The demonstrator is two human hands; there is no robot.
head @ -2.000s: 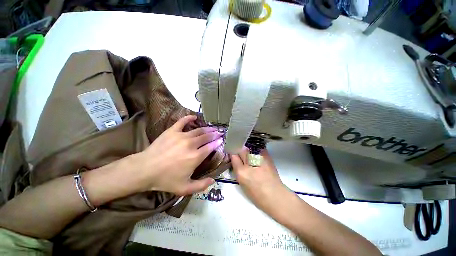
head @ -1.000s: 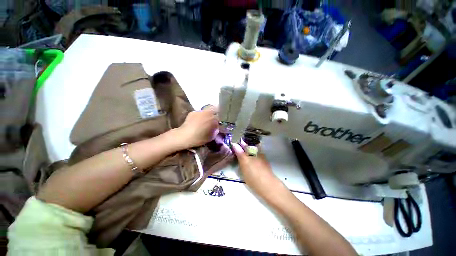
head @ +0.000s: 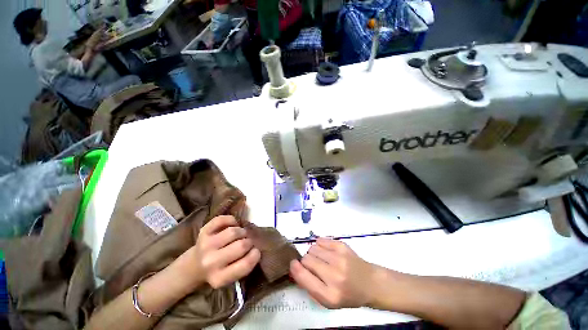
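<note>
The brown garment (head: 138, 235) lies in a soft heap on the white table, left of and in front of the needle area. Its white care label (head: 155, 217) faces up. My left hand (head: 225, 251) is closed on the cloth near its right part. My right hand (head: 332, 273) pinches the cloth's right edge between thumb and fingers, close to the table's front. The cloth is clear of the presser foot (head: 311, 193), which is lit by bluish-white light. The white "brother" sewing machine (head: 374, 119) stands behind my hands.
A long black tool (head: 427, 196) lies under the machine arm. Black scissor handles (head: 577, 209) show at the right edge. A green-rimmed basket (head: 92, 187) with clear plastic stands left. A person (head: 58, 61) sits at the back left, near brown garment heaps (head: 126, 109).
The cloth and both hands have come away from the needle towards the table's front. The left hand has moved left. The view has tilted up, showing more of the room.
</note>
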